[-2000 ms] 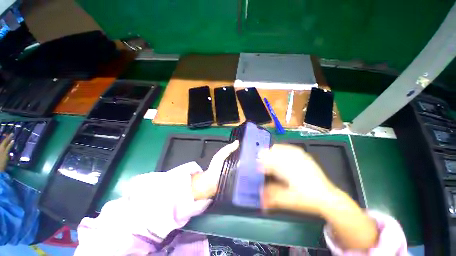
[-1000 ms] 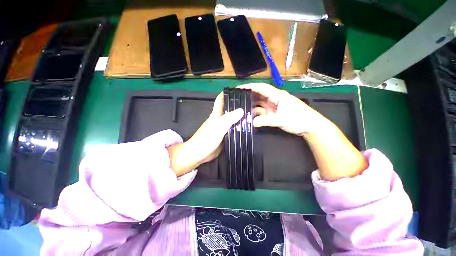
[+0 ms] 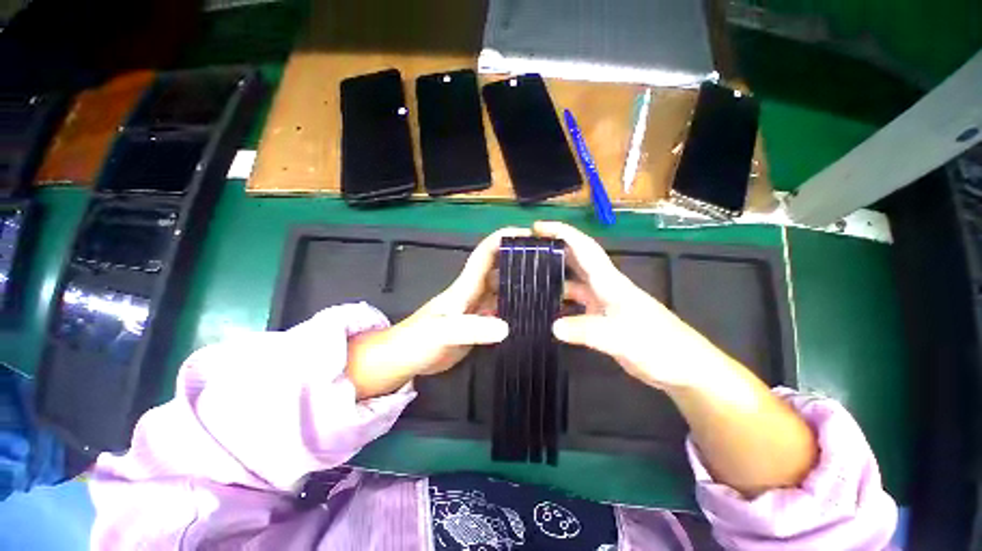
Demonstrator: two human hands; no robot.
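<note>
A stack of several black smartphones (image 3: 528,366) stands on edge between my hands, its edges showing as parallel dark lines. It is held over the black compartment tray (image 3: 625,404). My left hand (image 3: 463,312) grips the stack's left side, thumb on the near edges. My right hand (image 3: 603,301) grips the right side, its thumb also at the edges. The fingers behind the stack are partly hidden. The phones' faces are turned sideways and cannot be seen.
A brown board (image 3: 296,140) behind the tray bears three black phones (image 3: 452,135), a blue pen (image 3: 588,167), a pale stick (image 3: 636,140) and another phone (image 3: 717,149). A loaded tray (image 3: 124,269) lies left. A white post (image 3: 894,140) and dark trays (image 3: 948,323) stand right.
The stack has turned from showing a phone's back to showing its edges. My right hand, blurred earlier, now grips the stack's right side. The view has shifted too.
</note>
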